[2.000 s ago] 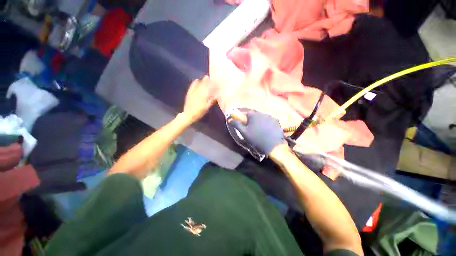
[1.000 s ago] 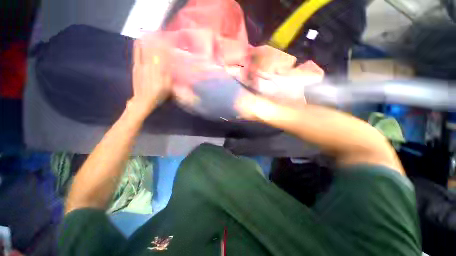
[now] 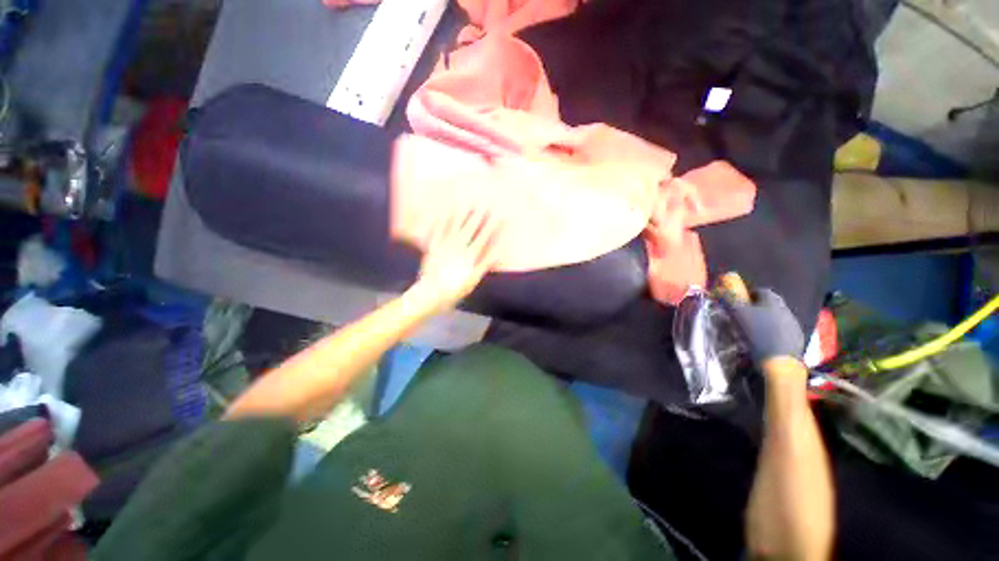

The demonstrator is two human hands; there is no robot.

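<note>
A coral-pink garment (image 3: 548, 208) lies over the right part of the dark padded pressing arm (image 3: 296, 175), its folds bunched behind and to the right. My left hand (image 3: 460, 252), bare, rests flat on the garment's front edge with its fingers spread. My right hand (image 3: 767, 327), in a grey glove, is shut on the tan handle of the steam iron (image 3: 704, 348). The iron's shiny silver body is off the garment, to the right of the padded arm's end. My right fingertips are partly hidden.
A white bar (image 3: 389, 55) lies behind the padded arm. Black cloth (image 3: 745, 153) with a white label spreads behind and right. A yellow hose (image 3: 931, 345) and a whitish hose run right from the iron. Crumpled green cloth (image 3: 931, 405) is at the right.
My right hand has moved the iron rightward off the garment. My left hand now lies spread on the cloth, which looks flatter over the padded arm. The view has shifted.
</note>
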